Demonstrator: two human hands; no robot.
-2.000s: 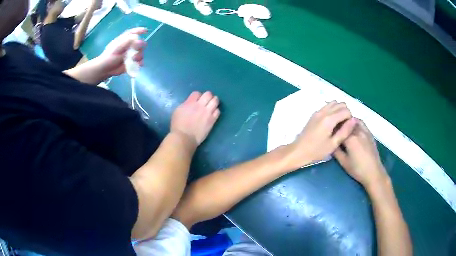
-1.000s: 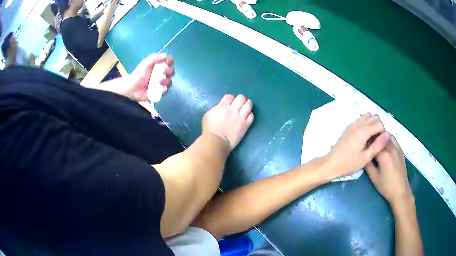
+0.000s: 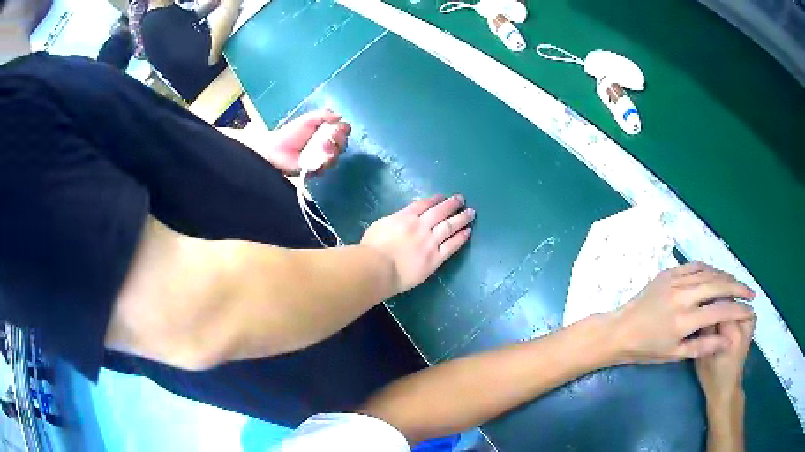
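Note:
My left hand (image 3: 693,309) lies over my right hand (image 3: 726,340) at the right of the view, near the white divider strip. The fingers of my left hand are stretched across the right hand, and most of the right hand is hidden. No device shows between them; I cannot tell if something is held inside. A white, many-sided cloth (image 3: 618,265) with small specks lies on the dark green bench, beside and partly behind my left hand.
A person in black sits close at left, with a white device (image 3: 318,150) in one hand and the other hand (image 3: 424,238) on the bench. Open devices (image 3: 615,75) with cord loops lie on the green belt beyond the white strip (image 3: 565,128).
The view has swung left, so bench and belt items sit further right. My left hand has flattened over my right hand. The neighbour's near hand has spread its fingers on the bench.

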